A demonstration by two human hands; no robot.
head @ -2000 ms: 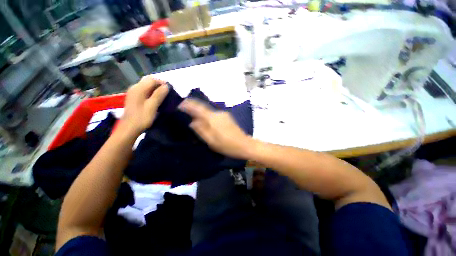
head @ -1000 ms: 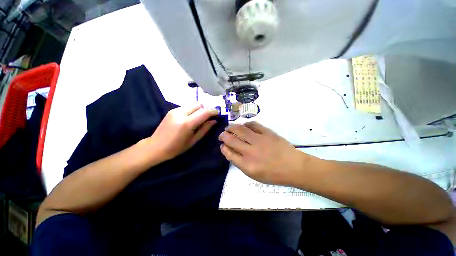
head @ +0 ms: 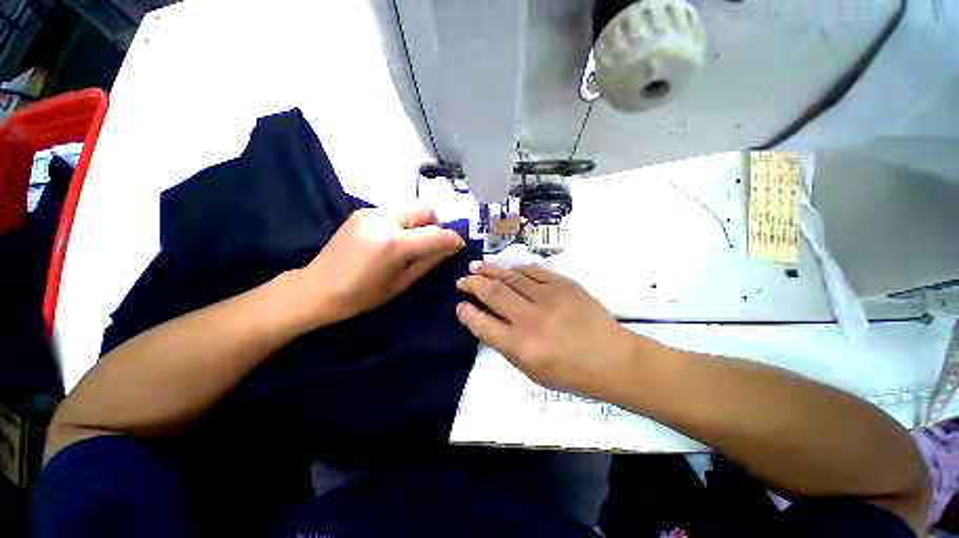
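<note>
A black garment panel (head: 242, 215) lies spread on the white machine table and runs over its front edge. Its right edge is at the presser foot (head: 496, 223) of the white sewing machine (head: 473, 95). My left hand (head: 379, 263) pinches the panel just left of the foot, thumb and forefinger together. My right hand (head: 547, 321) rests its fingertips on the panel's right edge just in front of the foot, with the fingers bent. The needle itself cannot be made out.
A red plastic basket (head: 76, 210) with dark pieces stands left of the table. A ribbed cream knob (head: 650, 55) is on the machine head. A yellow paper label (head: 773, 206) and a white strip (head: 831, 263) are at the right. A ruler (head: 610, 405) runs along the front.
Two seconds ago both hands held the black cloth near the basket. It then came to the presser foot. Since one second ago, the hands and panel have barely changed; the view has shifted slightly.
</note>
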